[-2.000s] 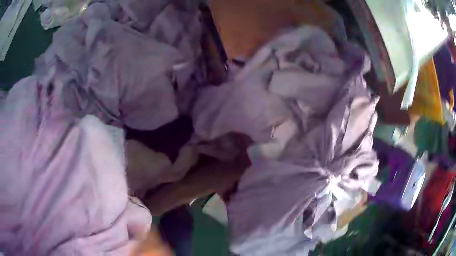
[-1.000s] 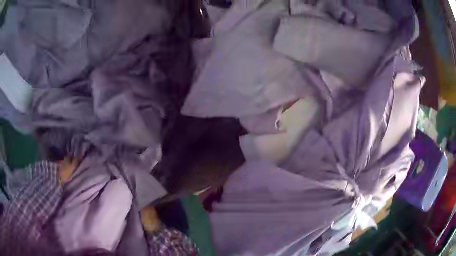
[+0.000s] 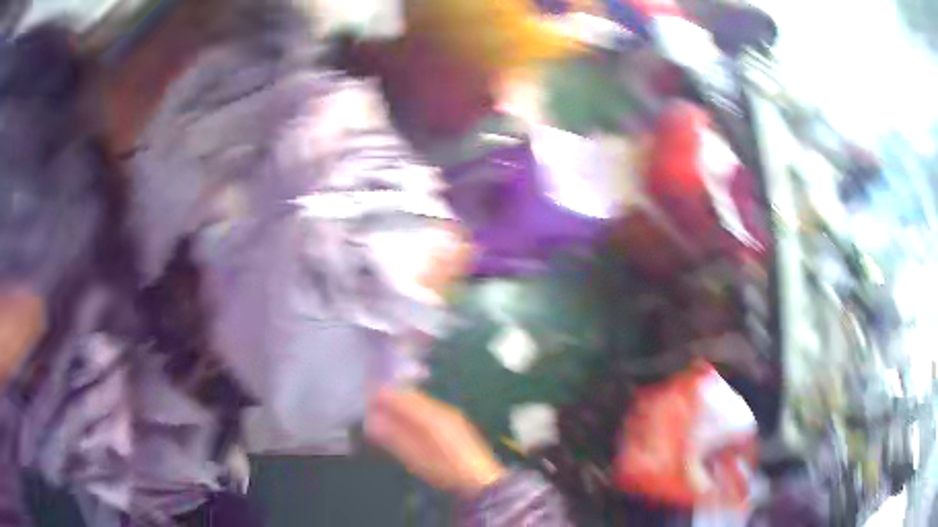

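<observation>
The picture is strongly blurred. A large heap of grey-lilac cloth [image 3: 298,237] fills the left-centre. My right hand [image 3: 432,432] is at the lower centre, its fingertips at the heap's lower right edge; I cannot tell whether they grip the cloth. A blurred patch of my left hand [image 3: 19,327] shows at the left picture edge, beside dark grey-lilac cloth. Its fingers cannot be made out. Another crumpled lilac cloth [image 3: 113,422] lies at the lower left.
Right of the heap are a purple thing [image 3: 525,211] and green floor [image 3: 504,309] with small whitish scraps. An orange-red and white bundle [image 3: 684,443] lies at the lower right, with a red thing [image 3: 679,154] farther up. A yellow blur is at the top.
The view has swung right, so the tied lilac heap now shows farther left. My right hand has moved from the cloth at lower left to the heap's lower right edge.
</observation>
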